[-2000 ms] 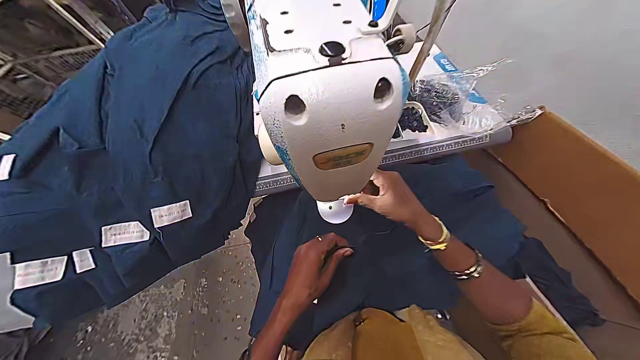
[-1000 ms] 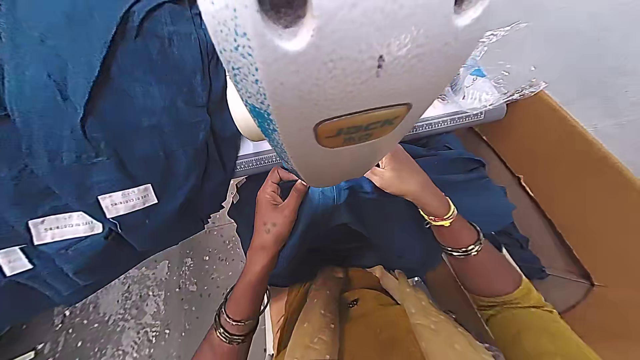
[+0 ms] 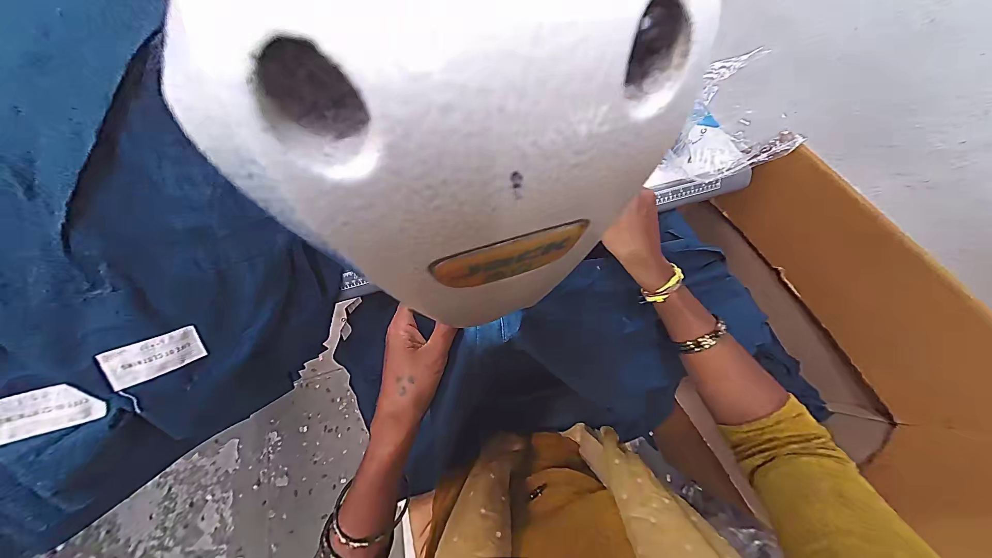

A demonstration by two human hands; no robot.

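Note:
The white head of a Jack sewing machine (image 3: 465, 178) fills the upper middle and hides the needle area. Dark blue fabric (image 3: 589, 341) runs from beneath it down toward my lap. My left hand (image 3: 415, 349) touches the fabric at the lower left of the head, thumb and finger close together, the fingertips partly hidden. Right of the head, my right hand (image 3: 637, 232) reaches behind it at the fabric, its fingers out of sight. A lighter blue patch (image 3: 496, 329) shows on the cloth just under the head.
More dark blue fabric with white labels (image 3: 153, 358) hangs at the left. A cardboard box (image 3: 860, 232) stands at the right. Clear plastic wrap (image 3: 721, 147) lies at the machine bed's edge, by a printed ruler scale (image 3: 690, 192). Speckled floor (image 3: 271, 457) shows lower left.
The view has moved much closer to the machine head. My left hand, lower on the fabric two seconds ago, has moved up to the head's lower left edge.

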